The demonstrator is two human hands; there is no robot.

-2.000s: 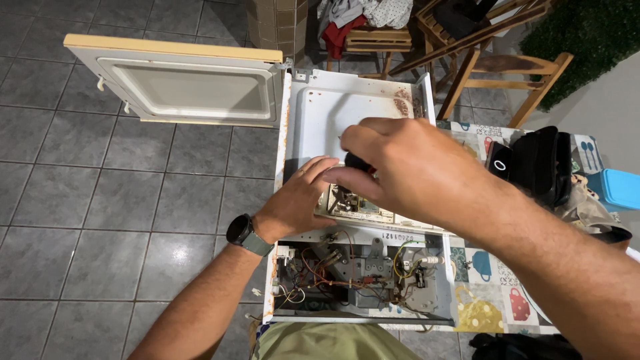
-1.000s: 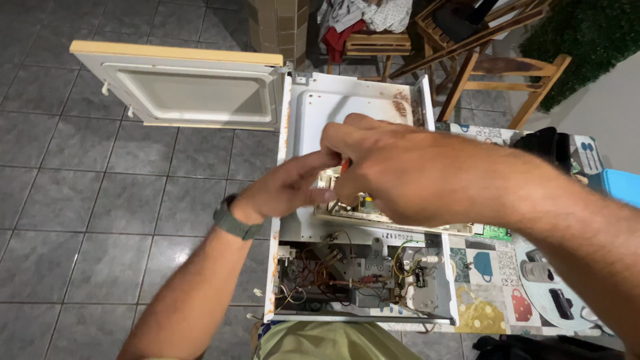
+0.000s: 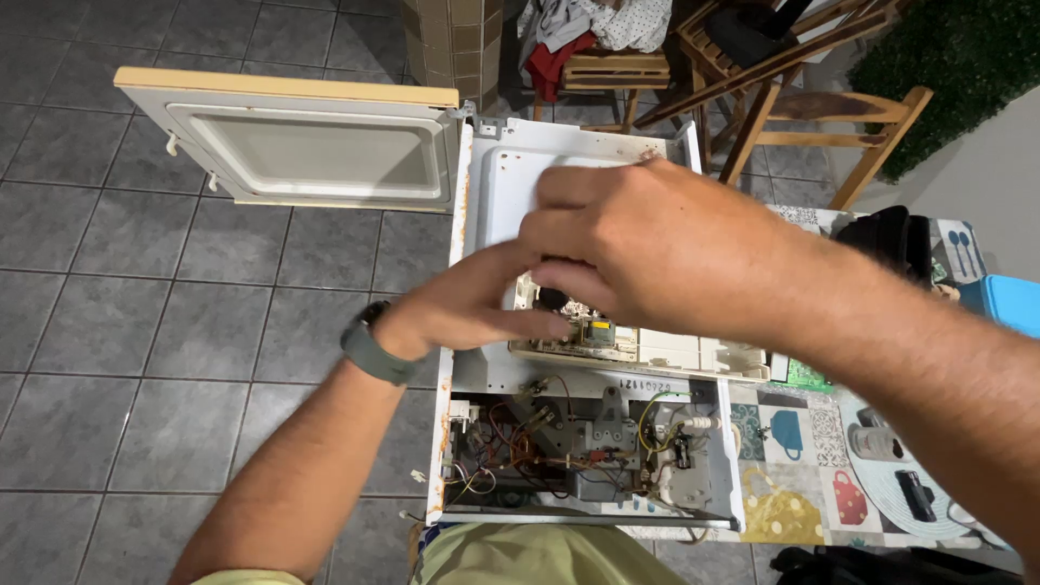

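Note:
A white microwave oven body (image 3: 561, 382) with its cover off lies in front of me, its rusty-edged door (image 3: 317, 154) swung out to the left. Across it rests a cream plastic control panel (image 3: 666, 357) with a circuit board and a small transformer (image 3: 600, 331) in it. My right hand (image 3: 617, 236) is above the panel with its fingers curled; what they may hold is hidden. My left hand (image 3: 471, 305), blurred and wearing a watch, reaches in beside it over the board, fingers apart. Wires and metal parts (image 3: 605, 455) fill the compartment nearest me.
On the right, a patterned tablecloth (image 3: 784, 487) bears a green circuit board (image 3: 800, 374), a round placemat (image 3: 886, 479) with small items, a black bag (image 3: 886, 244) and a blue container (image 3: 1003, 301). Wooden chairs (image 3: 845, 122) stand behind. Grey floor tiles (image 3: 195, 325) lie left.
My hands have shifted over the control panel, the left one now with its fingers more spread. A reddish piece visible between my hands one second ago no longer shows.

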